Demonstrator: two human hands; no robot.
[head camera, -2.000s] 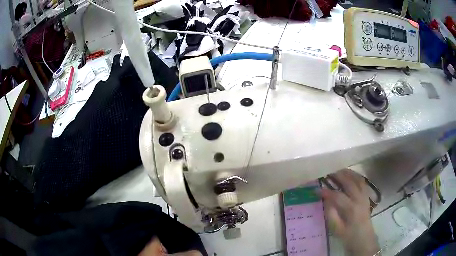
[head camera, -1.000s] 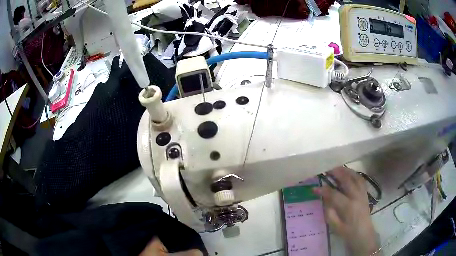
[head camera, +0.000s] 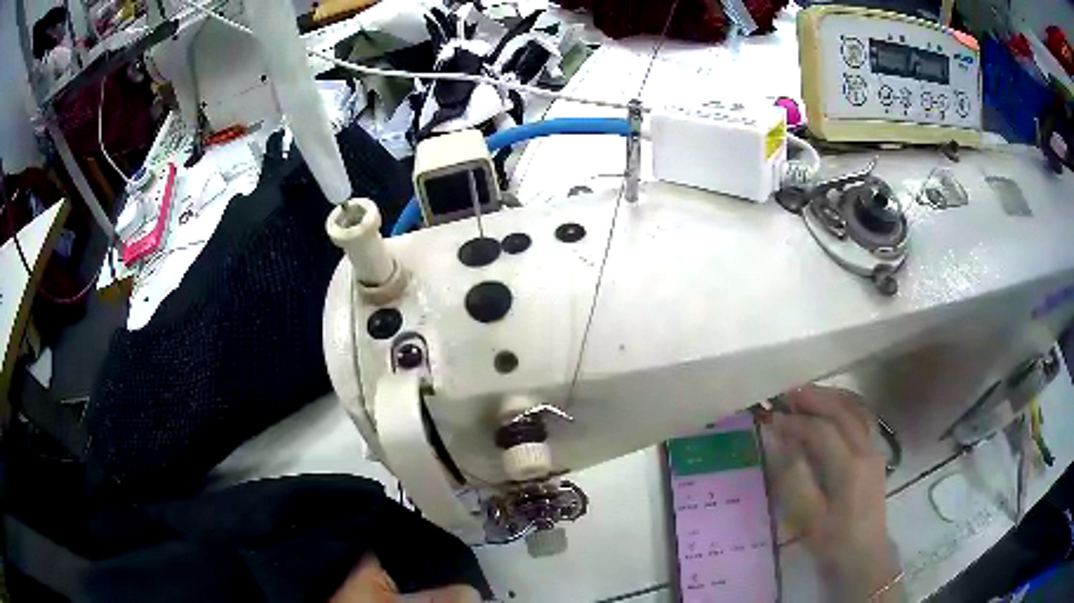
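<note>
A smartphone (head camera: 724, 518) with a lit pink screen and green band lies on the white bed, right of the needle area. My right hand (head camera: 824, 471) is at the phone's right edge, fingers bent near its upper right corner, slightly blurred. My left hand (head camera: 395, 585) is cut off by the bottom edge; only part shows, beside smooth dark fabric (head camera: 271, 530). Its fingers are hidden, so its grip cannot be told. The presser foot area (head camera: 536, 509) is left of the phone, with the needle plate (head camera: 547, 542) below.
The sewing machine head (head camera: 707, 295) spans the view. A black textured fabric heap (head camera: 224, 318) lies behind left. Shears (head camera: 881, 438) show partly behind my right hand. A white box (head camera: 718, 151) and control panel (head camera: 892, 80) are at upper right, with a blue hose (head camera: 559, 130) behind the head.
My right hand has shifted slightly right, its fingers drawn back from the phone screen toward its edge. The view has shifted slightly. The phone and dark fabric lie as before.
</note>
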